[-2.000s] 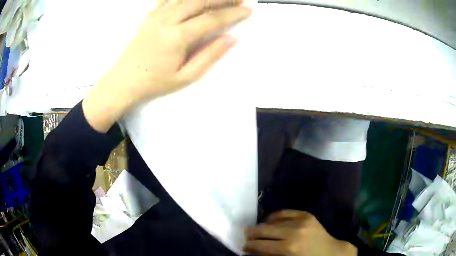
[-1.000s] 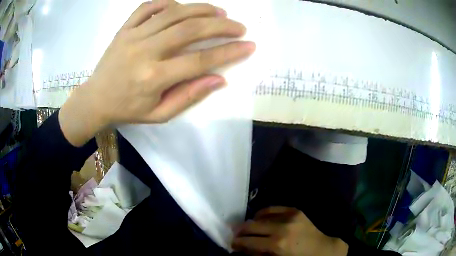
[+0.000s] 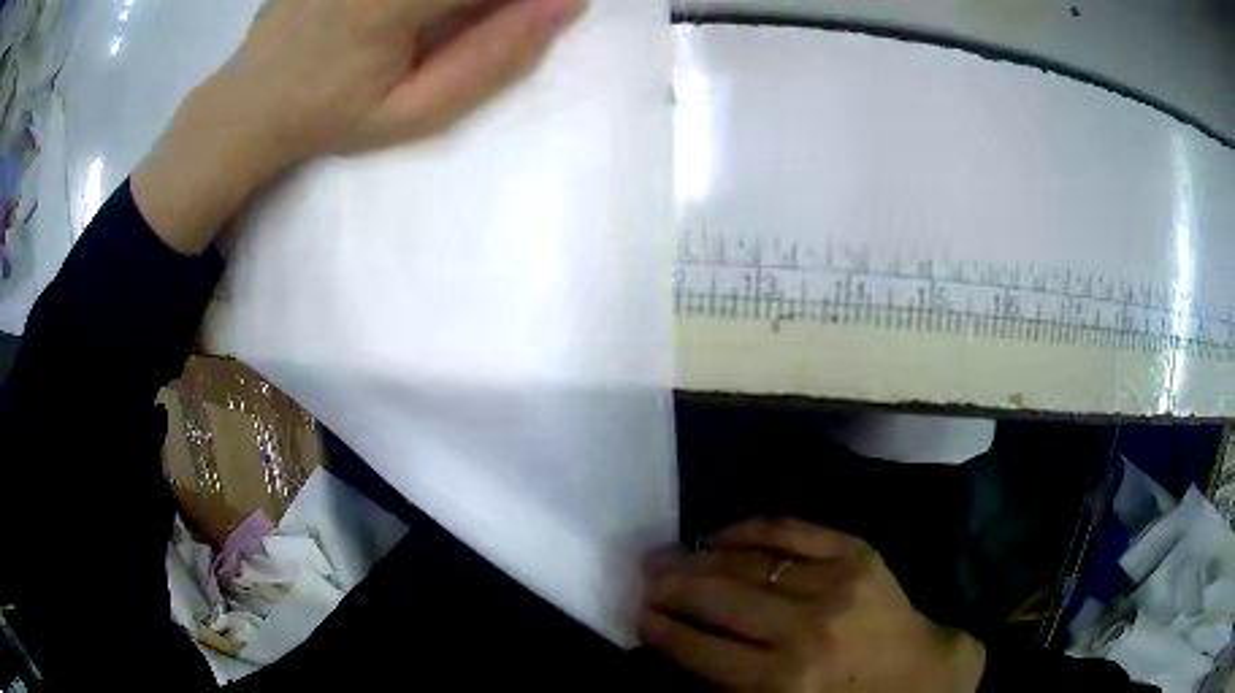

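A white fabric panel (image 3: 474, 298) lies over the table's front edge and hangs down over the dark-clothed lap, narrowing to a corner. My left hand (image 3: 393, 68) lies on the panel's upper left part, fingers pointing right and partly cut off by the top edge. Whether it grips the cloth or only presses it cannot be told. My right hand (image 3: 799, 609), with a ring on one finger, holds the lower corner of the panel in its fingertips above the lap. The fingertips there are blurred.
The white table (image 3: 948, 163) has a printed ruler (image 3: 935, 291) along its front edge. The machine bed (image 3: 1084, 34) curves across the top right. A cardboard box (image 3: 224, 440) is left of the lap, beside white pieces (image 3: 291, 569). More white pieces (image 3: 1172, 582) are at lower right.
My left hand has moved up and left on the table. The panel looks spread wider across the edge. My right hand stays low with the corner. The ruler shows more clearly than two seconds ago.
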